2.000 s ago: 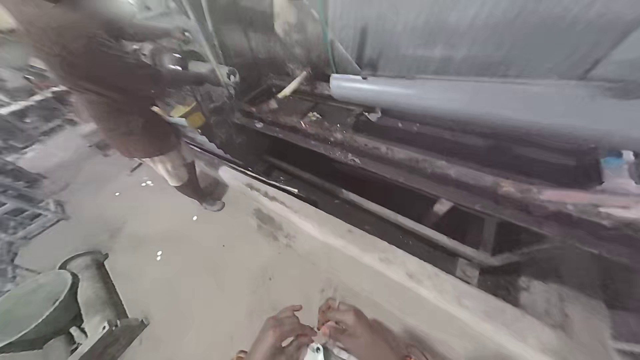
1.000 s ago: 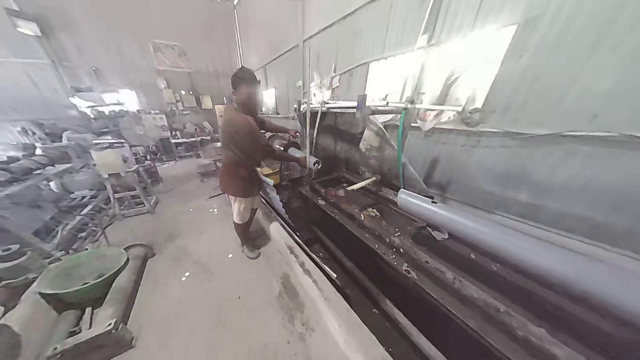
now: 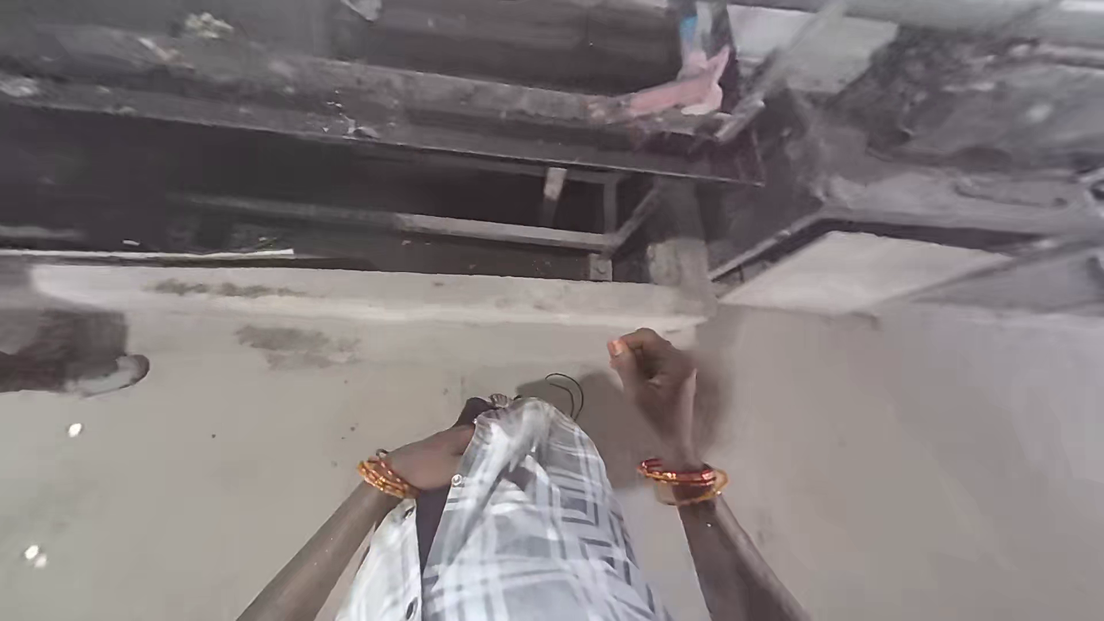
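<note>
A checked white and grey shirt (image 3: pixel 543 509) with a row of buttons covers the wearer's front at the bottom of the view. My left hand (image 3: pixel 435 457) lies at the shirt's open edge, its fingers hidden under the cloth, so its hold cannot be told. To the right of the shirt, my right hand (image 3: pixel 655 371) is raised over the floor with its fingers curled in; nothing shows in it. Orange-red bangles circle both wrists. A thin dark cord (image 3: pixel 569 392) loops out past the shirt, between the hands.
A low concrete kerb (image 3: pixel 379 297) crosses ahead, with a dark metal-framed trough (image 3: pixel 509 228) behind it. Pink cloth or plastic (image 3: pixel 673 97) lies on the frame. A pale panel (image 3: pixel 862 272) leans at right. Another person's foot (image 3: pixel 116 375) stands on the floor at far left.
The view has swung down from the room to the floor. Two seconds ago my hands were close together over a small pale thing; now they are apart, the right one out to the side.
</note>
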